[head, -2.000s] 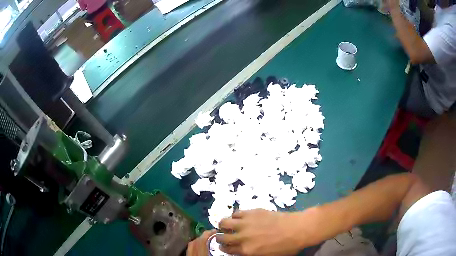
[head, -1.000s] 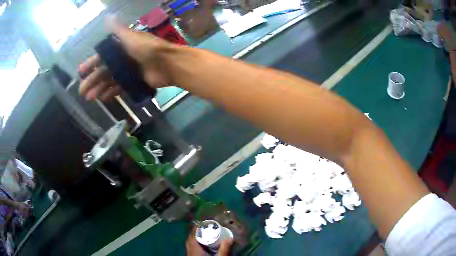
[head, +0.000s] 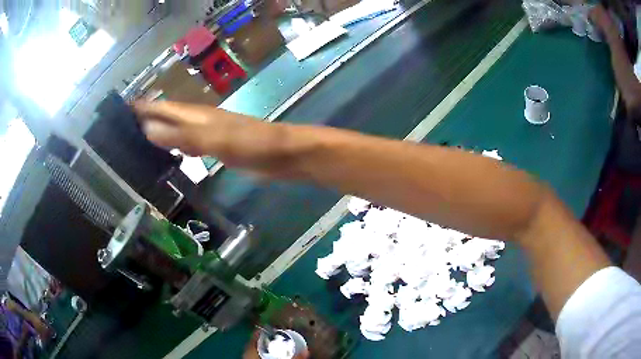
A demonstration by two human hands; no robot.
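My left hand point(head: 251, 348), cut off by the bottom edge, holds a white plastic cup point(head: 301, 343) with a white insert point(head: 281, 346) inside, at the brown press base point(head: 316, 324), by the ram. My right arm crosses the view; my right hand point(head: 176, 130), blurred, is on the black grip point(head: 128, 127) of the press lever. The green press point(head: 211, 294) stands at the lower left. A large loose heap of white inserts point(head: 408, 270) lies right of it, partly hidden by my forearm.
A white cup point(head: 536, 105) stands at the upper right of the green bench point(head: 562, 151). A pale rail point(head: 464, 87) borders the dark conveyor point(head: 365, 105). A crumpled clear bag point(head: 548, 15) and another person's arm point(head: 618, 63) are at the upper right.
Two seconds ago both hands were together at the cup near the bench front. Since then my right hand has gone to the lever grip and the cup to the press base. The view has shifted.
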